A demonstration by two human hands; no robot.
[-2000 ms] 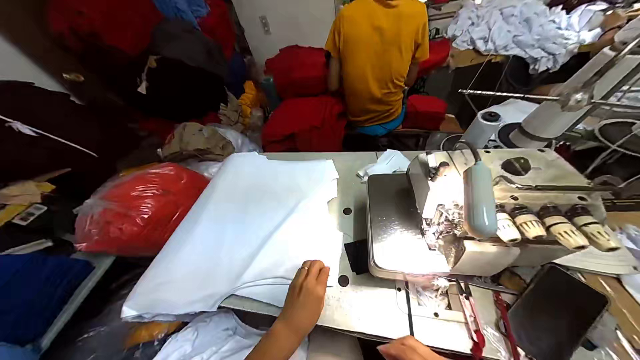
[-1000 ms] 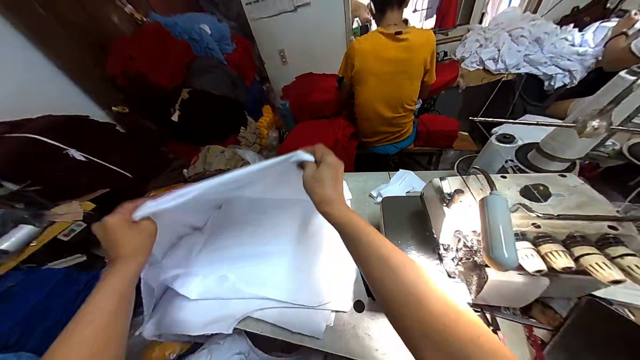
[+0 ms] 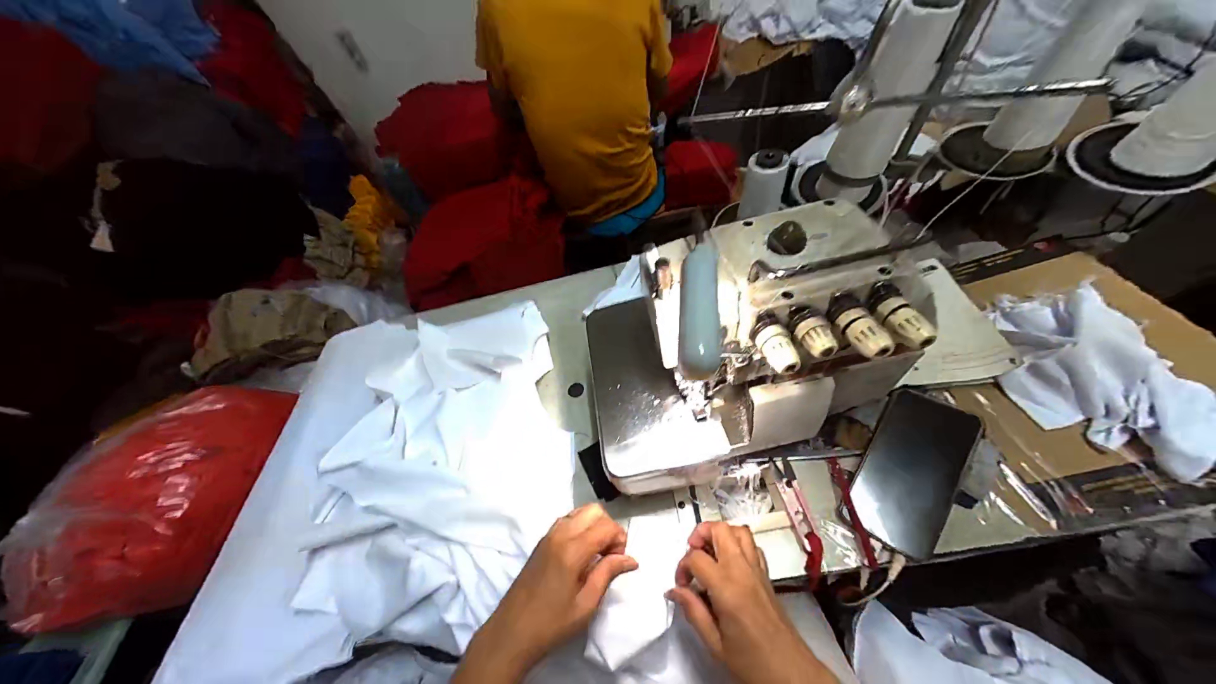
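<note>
My left hand [image 3: 575,570] and my right hand [image 3: 727,589] pinch the two sides of a small piece of white fabric [image 3: 635,608] at the table's front edge. Left of my left hand, a crumpled white cloth [image 3: 427,494] lies over flatter white fabric [image 3: 275,532]. Just beyond my hands stands an overlock sewing machine [image 3: 807,285] with its lamp lit on the needle area. Its metal plate [image 3: 636,399] faces the white cloth.
Thread snips [image 3: 796,508] and a dark smartphone [image 3: 914,472] lie right of my hands. White scraps [image 3: 1107,361] rest on cardboard farther right. A red bundle in plastic [image 3: 152,494] sits at left. A person in a yellow shirt [image 3: 584,104] is beyond the table, near thread cones [image 3: 879,85].
The large white cloth that both hands held up a second ago now lies crumpled on the table. My hands have moved to the front edge and hold a smaller white piece.
</note>
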